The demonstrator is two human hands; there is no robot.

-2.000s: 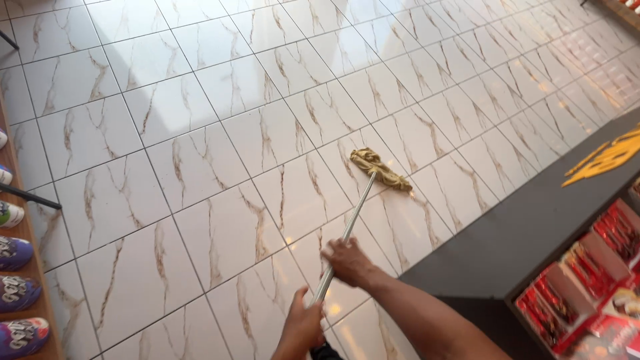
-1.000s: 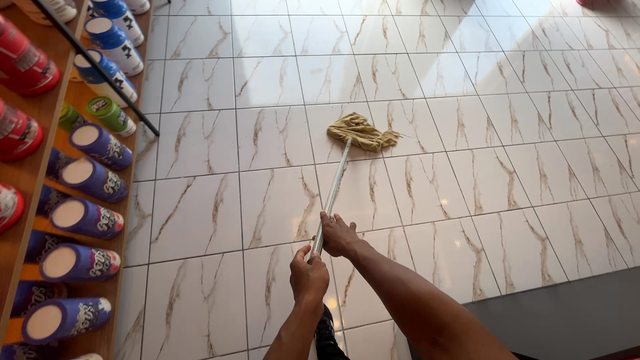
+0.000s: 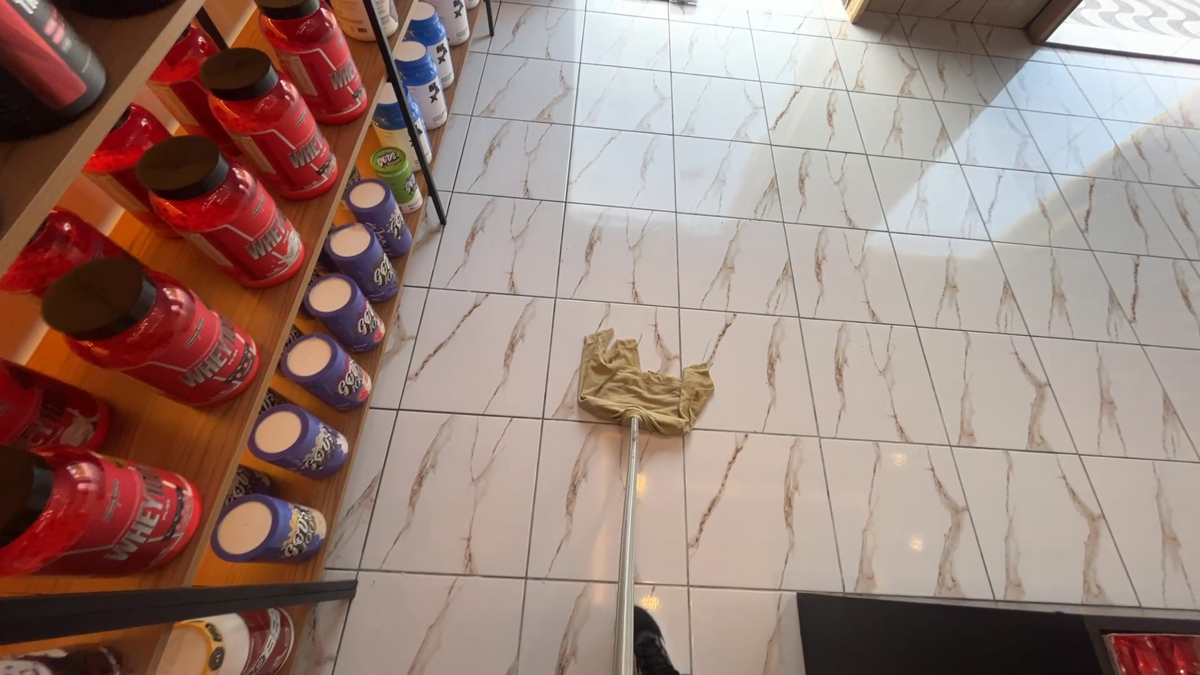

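A tan cloth lies bunched and spread on the marble-look tile floor, near the middle of the head view. The far end of a pale metal pole meets the cloth's near edge. From there the pole runs down and leaves the view at the bottom. Neither my left hand nor my right hand is in view, so the grip on the pole is hidden. A black shoe shows just right of the pole at the bottom edge.
Wooden shelves along the left hold red tubs, purple canisters and blue-topped bottles. A black shelf post stands at their edge. A dark counter juts in at lower right; an opening lies at upper right.
Both hands, seen on the pole before, have left the view. The cloth has changed from a narrow bundle to a wider shape with loose ends. The view has swung left toward the shelves.
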